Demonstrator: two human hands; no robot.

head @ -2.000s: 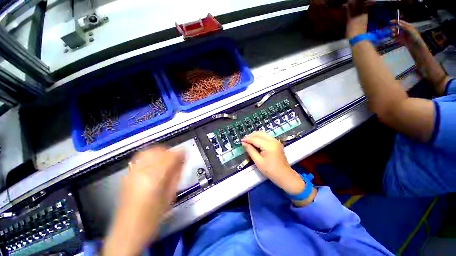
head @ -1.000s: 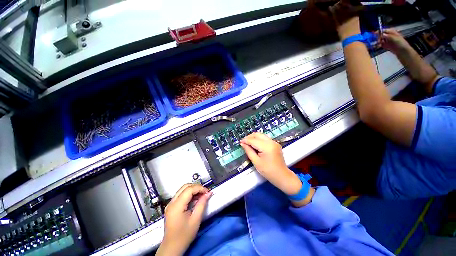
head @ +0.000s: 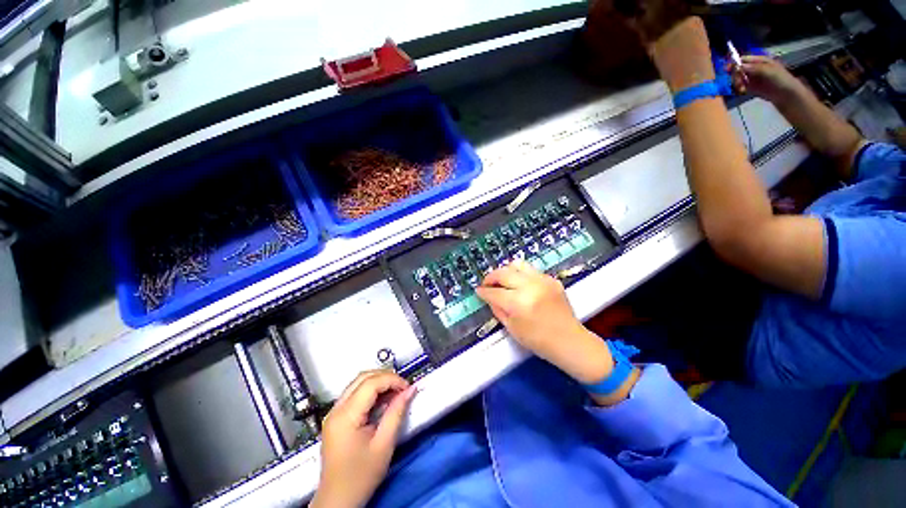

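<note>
A green circuit board panel point(head: 465, 309) lies in a black pallet point(head: 435, 338) between the conveyor rails. My right hand point(head: 531, 310), with a blue wrist band, is over the panel's near edge, thumb and fingertips pinched together; whether a small part is between them is too small to tell. My left hand point(head: 370, 422) rests at the near rail, left of the pallet, fingers curled and thumb near the index finger; a tiny speck shows at its fingertips, too small to name. Behind the line are a blue bin of orange leaded components point(head: 382, 184) and one of grey leaded components point(head: 174, 276).
Another pallet with a green panel point(head: 114, 493) is at the lower left. A metal rod and fitting point(head: 288, 369) lie between the rails. A red holder point(head: 370, 67) stands behind the bins. Another person's arms point(head: 730, 184) work at the right.
My left hand has come from a blurred position over the rails to the near rail and has stayed there since. My right hand stays over the panel. The view has shifted slightly.
</note>
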